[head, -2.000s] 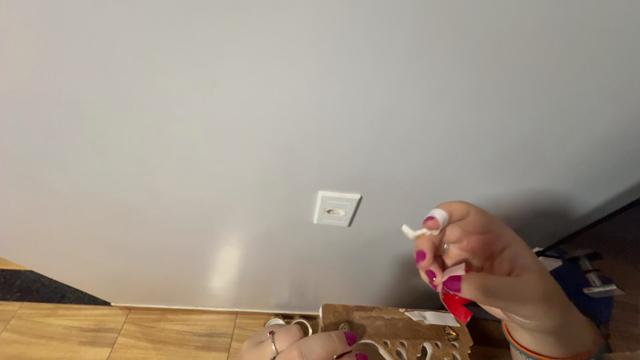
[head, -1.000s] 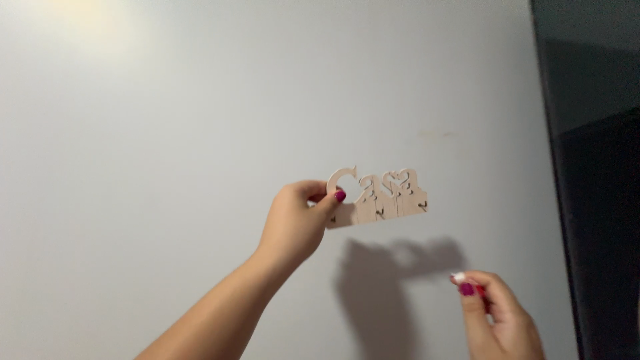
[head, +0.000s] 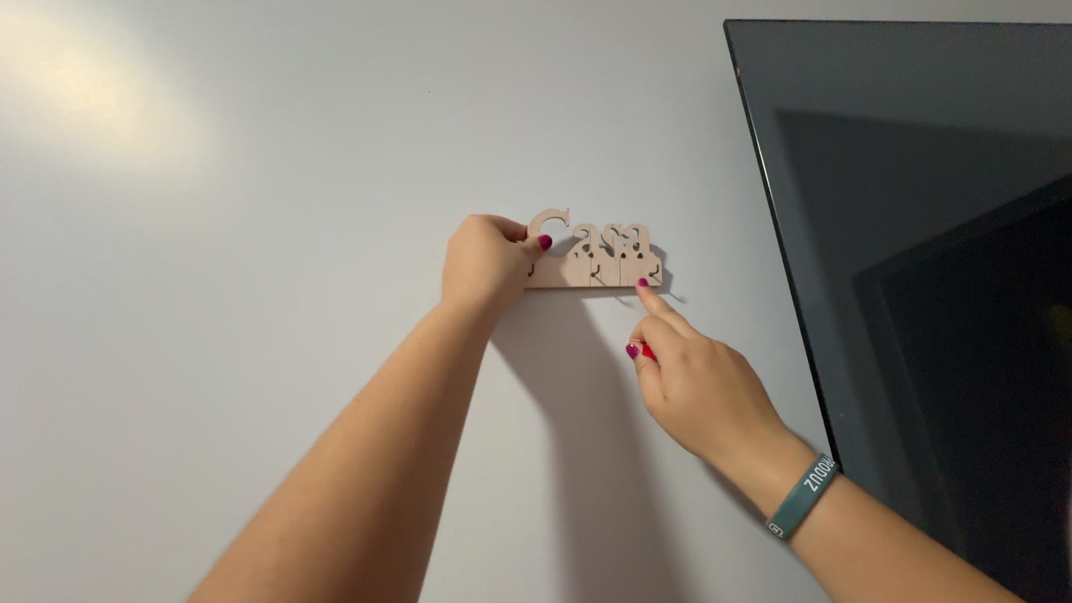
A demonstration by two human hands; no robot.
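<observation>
A light wooden key holder with cut-out letters and several small dark metal hooks is held up at the wall. My left hand grips its left end, thumb on the front face. My right hand is at its lower right edge, the index fingertip touching near the right hook. A small red piece is pinched between that hand's thumb and curled fingers. The back of the key holder is hidden.
The pale grey wall spans the view. A large dark glossy panel, its kind unclear, stands at the right, close to my right forearm. A wristband with writing is on my right wrist.
The view has swung away from the floor and wall outlet. Since a second ago, my right hand has moved up to the key holder's lower edge, and its index finger has stretched out.
</observation>
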